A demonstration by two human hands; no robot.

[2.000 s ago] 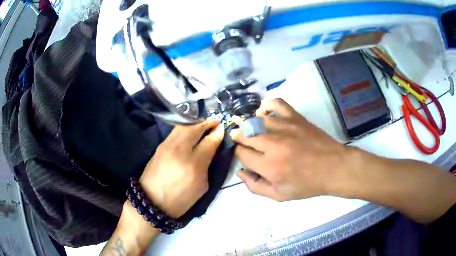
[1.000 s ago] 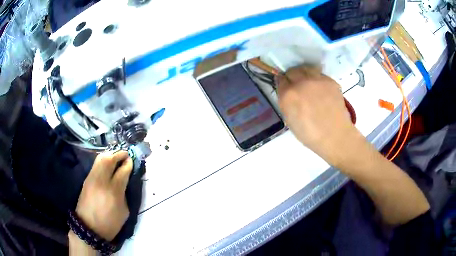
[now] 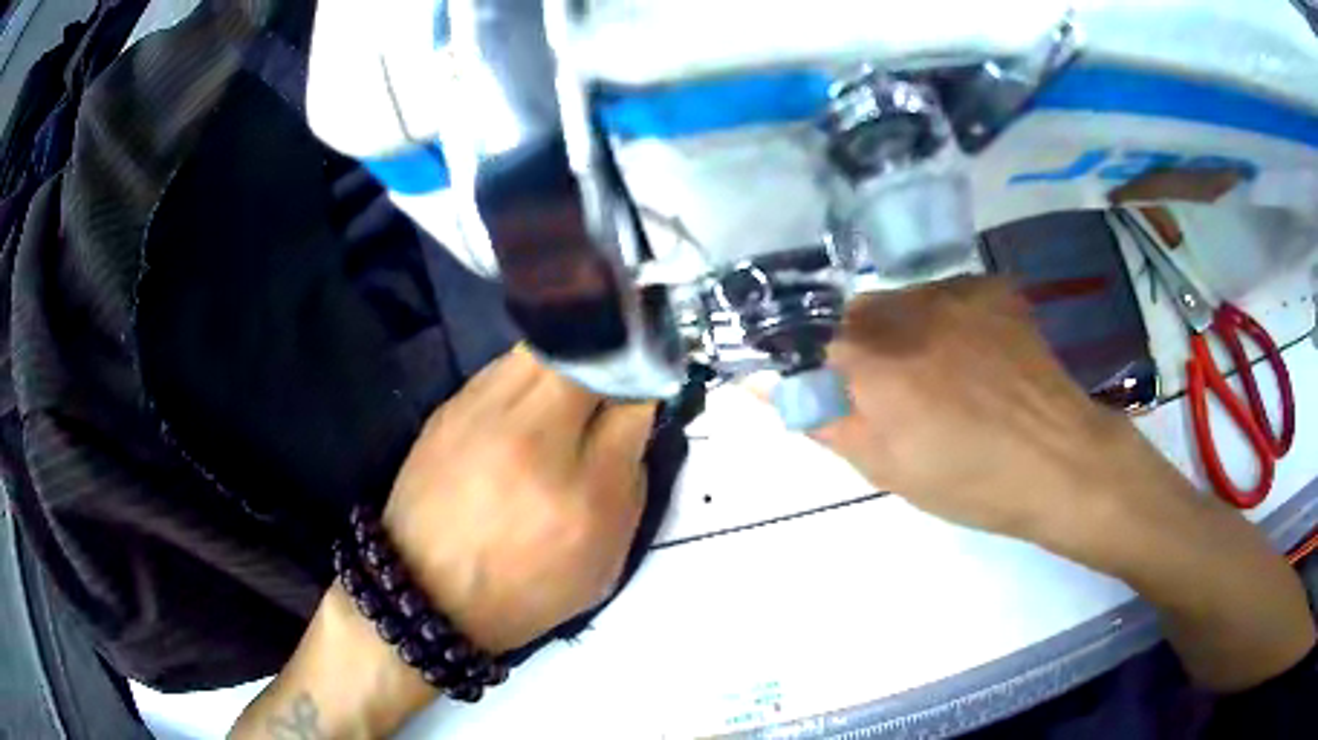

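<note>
My left hand, with a beaded bracelet, lies on the dark garment piece and grips its edge beside the needle area. Its fingertips are partly hidden by the machine head. My right hand is just right of the tension dial, over the machine bed. Its fingertips are hidden behind the dial and a grey knob, and whether it holds anything cannot be told. A flat black panel and the brown pinstripe garment spread in a heap to the left.
The white sewing machine head with a blue stripe spans the top. A smartphone lies behind my right hand, partly covered. Red-handled scissors lie at the right. A measuring tape runs along the front table edge.
My right hand has come back from the scissors to the tension dial. The yellow snips seen on the scissors earlier no longer show there. My left hand stays on the cloth; the view has shifted.
</note>
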